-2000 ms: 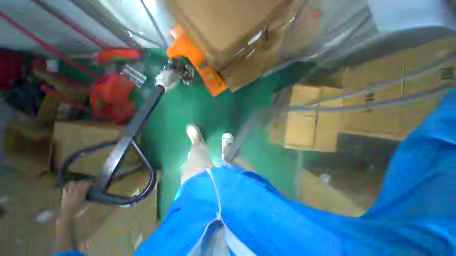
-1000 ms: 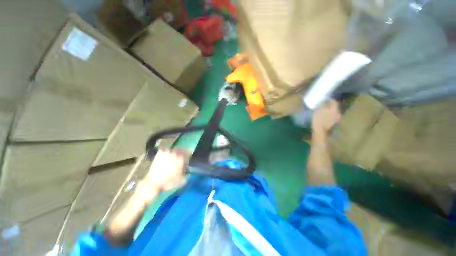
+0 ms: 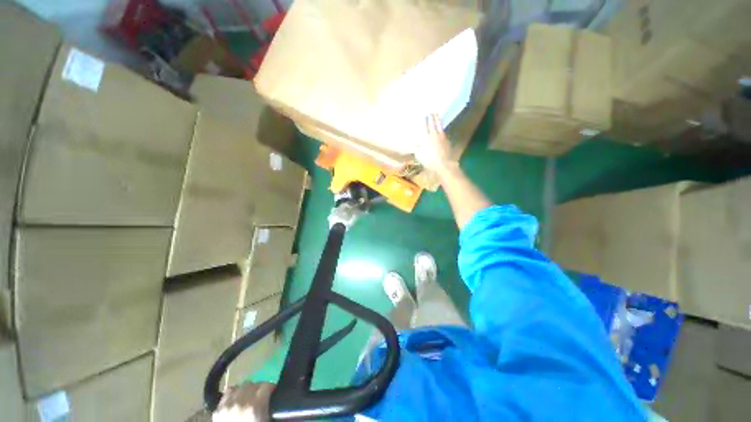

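Note:
The black loop handle (image 3: 306, 363) of the pallet truck stands in front of me, its shaft running up to the orange body (image 3: 375, 180). My left hand (image 3: 244, 402) is closed on the handle's left lower side, partly cut off by the bottom edge. A large kraft-paper-wrapped package (image 3: 346, 62) rests on the truck. My right hand (image 3: 434, 147) is at the near edge of a white sheet (image 3: 449, 81) that lies over the package's top right. The fingers are on the sheet; the thumb is hard to make out.
Sealed cartons (image 3: 99, 148) are stacked high along the left. More cartons (image 3: 553, 86) stand at the upper right and others (image 3: 618, 235) at the right. A blue plastic pallet or bin (image 3: 645, 334) is at the lower right. Red objects (image 3: 136, 25) are at the upper left.
My right arm has reached up and forward, bringing the white sheet over the package. The view has turned, with the handle now lower and the package nearer the centre. My left hand stays on the handle.

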